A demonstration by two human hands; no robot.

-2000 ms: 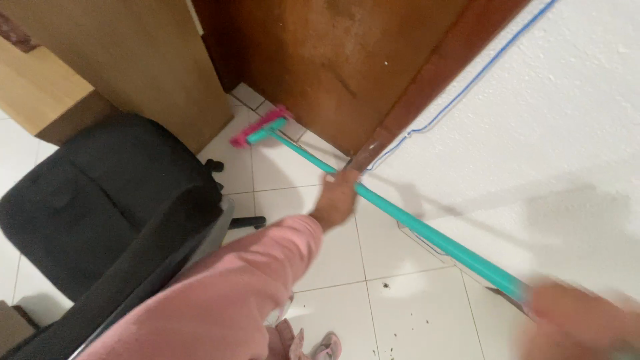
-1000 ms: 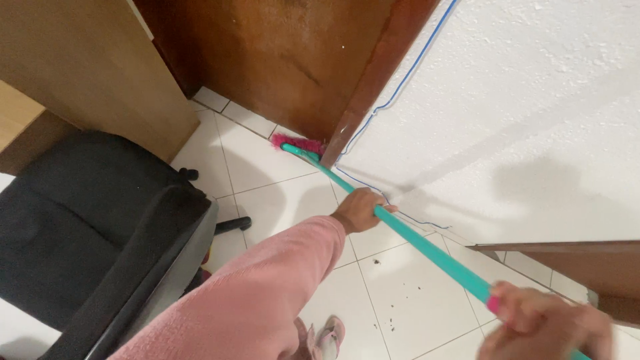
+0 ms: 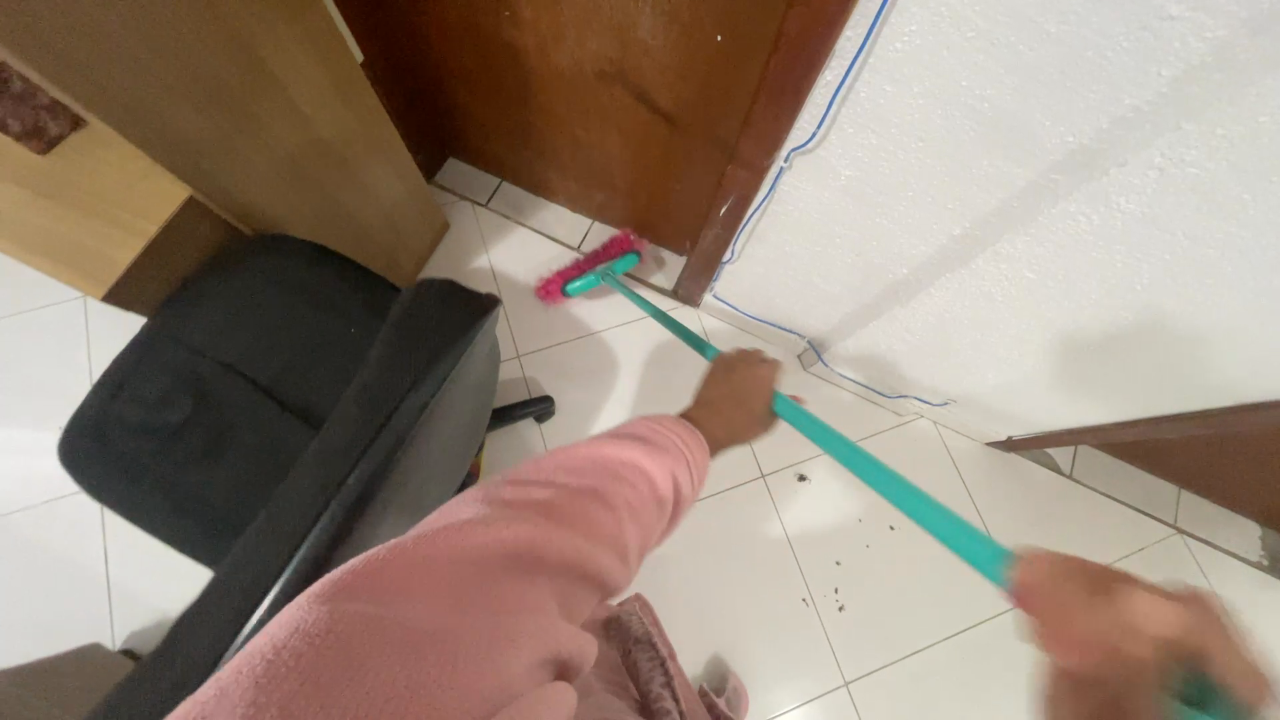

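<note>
A broom with a teal handle (image 3: 890,485) slants across the view. Its head (image 3: 592,268), teal with pink bristles, rests on the white tiles close to the foot of a brown wooden door. My left hand (image 3: 738,397), in a pink sleeve, is closed around the middle of the handle. Near the handle's upper end, at the lower right, my right hand (image 3: 1120,620) grips it, blurred. Small dark bits of debris (image 3: 838,590) lie scattered on the tiles below the handle.
A black office chair (image 3: 230,380) stands at the left beside a wooden desk (image 3: 300,120). The brown door (image 3: 600,110) is at the top. A blue cable (image 3: 765,200) runs along the white wall (image 3: 1040,200) and its base. A foot shows at the bottom.
The broom head has moved left, away from the door frame's corner where it was one second ago. Both hands have stayed on the handle.
</note>
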